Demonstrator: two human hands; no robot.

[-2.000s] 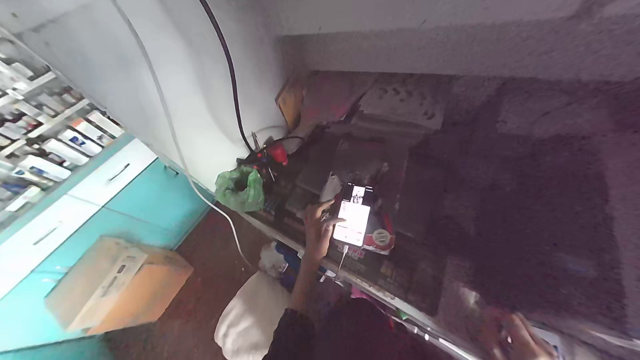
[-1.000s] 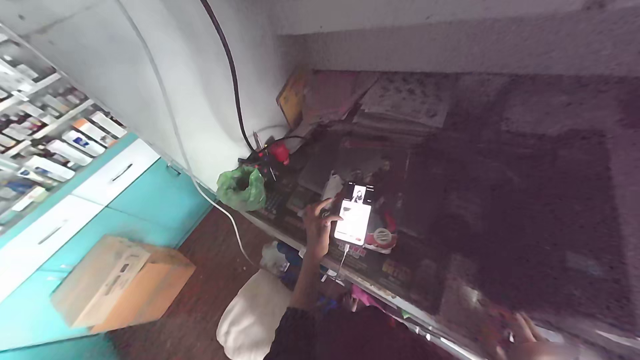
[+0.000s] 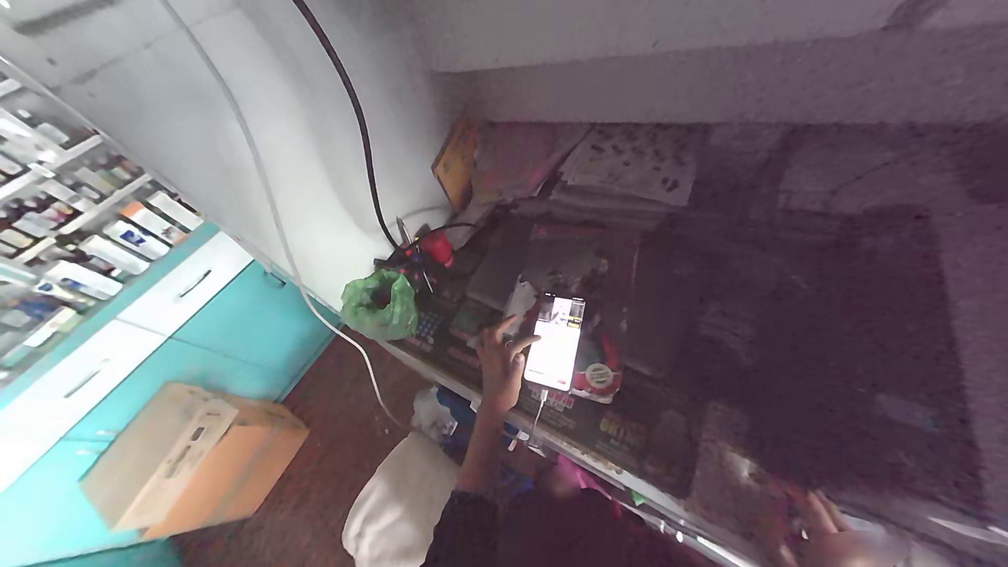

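A smartphone (image 3: 555, 346) with a lit screen lies on the dark counter (image 3: 661, 315), and a white cable (image 3: 540, 411) runs from its lower end. My left hand (image 3: 502, 364) is at the phone's left edge, fingers apart, one fingertip at the screen. It does not hold the phone. Under and beside the phone is a red and white packet (image 3: 598, 376). My right hand (image 3: 823, 524) rests near the counter's front edge at the lower right, blurred and dim; whether it holds anything does not show.
A green plastic bag (image 3: 379, 305), a calculator (image 3: 428, 325) and pens beside a red object (image 3: 438, 249) are left of the phone. Papers (image 3: 630, 161) lie at the back. A cardboard box (image 3: 197, 461) stands on the floor by teal drawers (image 3: 236, 311). Cables hang along the wall.
The picture on the phone's screen has changed, with more plain white in its lower part. My left hand stays beside the phone, its fingers slightly shifted.
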